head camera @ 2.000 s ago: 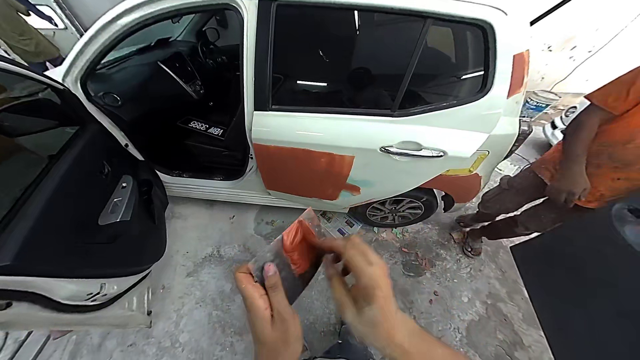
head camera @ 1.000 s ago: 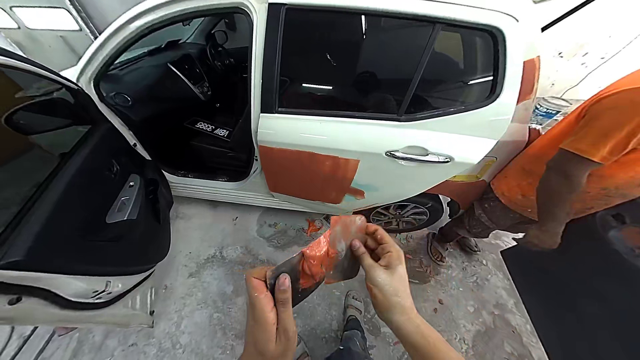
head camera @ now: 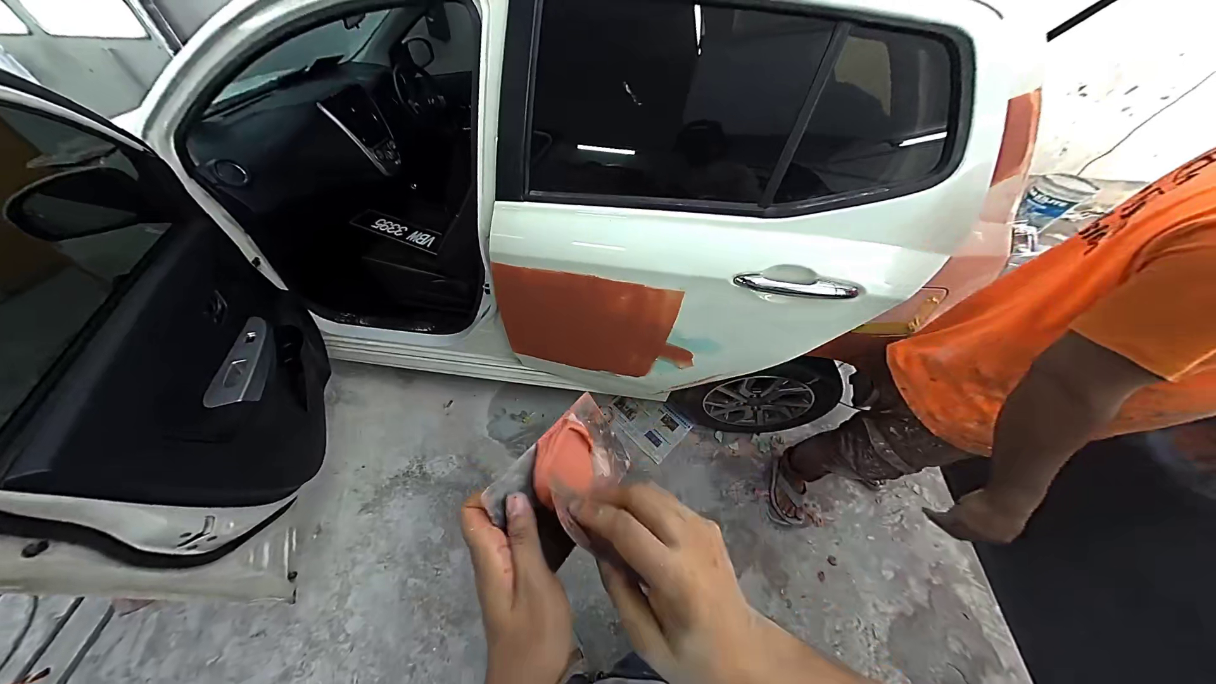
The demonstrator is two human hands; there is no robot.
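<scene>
My left hand (head camera: 518, 570) grips a flat plate (head camera: 511, 486) by its lower left edge, thumb on top. On the plate lies a mound of salmon-orange body filler (head camera: 564, 460). My right hand (head camera: 665, 560) pinches a thin, translucent, filler-smeared spreader (head camera: 608, 461) against the right side of the mound; its fingertips are blurred. Both hands are in front of a white car's rear door (head camera: 608, 237), which bears a flat reddish-orange patch (head camera: 589, 318) at its lower front corner. A smaller smear and a pale green area adjoin the patch.
The open front door (head camera: 161, 380) stands at the left. A co-worker in an orange shirt (head camera: 1045, 332) bends by the rear wheel (head camera: 760, 401) at the right. Newspaper (head camera: 654, 427) lies on the stained concrete floor near that wheel. A paint bucket (head camera: 1054, 199) is behind the car, and a black sheet (head camera: 1092, 560) is at lower right.
The filler, spread along the plate a second ago, is now a rounder mound. My right hand has moved from the plate's far right end to beside it. The co-worker has come in closer to the rear wheel.
</scene>
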